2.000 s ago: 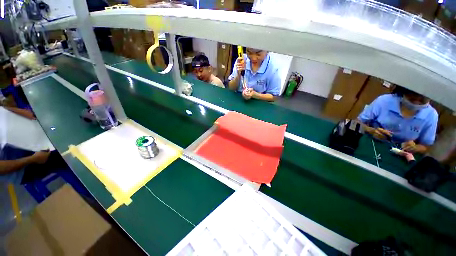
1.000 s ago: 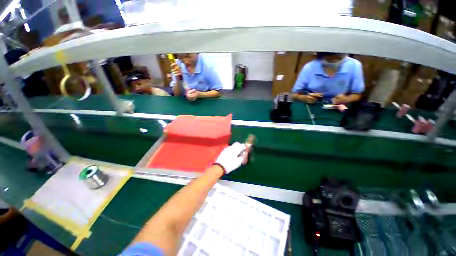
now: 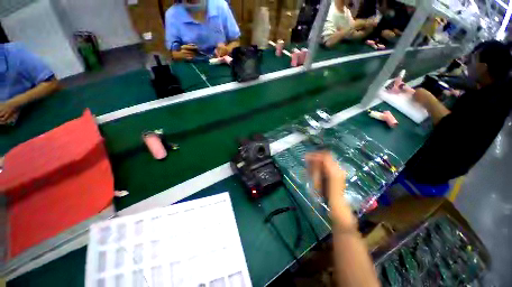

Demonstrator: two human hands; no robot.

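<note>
A pink-bodied motor unit [image 3: 155, 146] with loose wires at its top lies on the green conveyor, between the red sheet and the soldering station. The black soldering station [image 3: 258, 165], with a small red light, stands right of the white tray [image 3: 168, 246]. My bare right hand [image 3: 327, 174] is over the clear blister tray [image 3: 359, 162]. It is blurred and closed around a dark, slim thing that looks like the soldering iron. My left hand is out of the picture.
A red sheet [image 3: 56, 174] lies at the left. A black cord [image 3: 283, 216] loops beside the station. A box of green circuit boards [image 3: 432, 258] is at lower right. A person in black [image 3: 466, 129] sits at the right; others in blue work across the belt.
The view has swung right. My gloved left hand, earlier over the belt with a blurred unit, has left the picture. The pink unit lies on the belt. My right hand has come into view.
</note>
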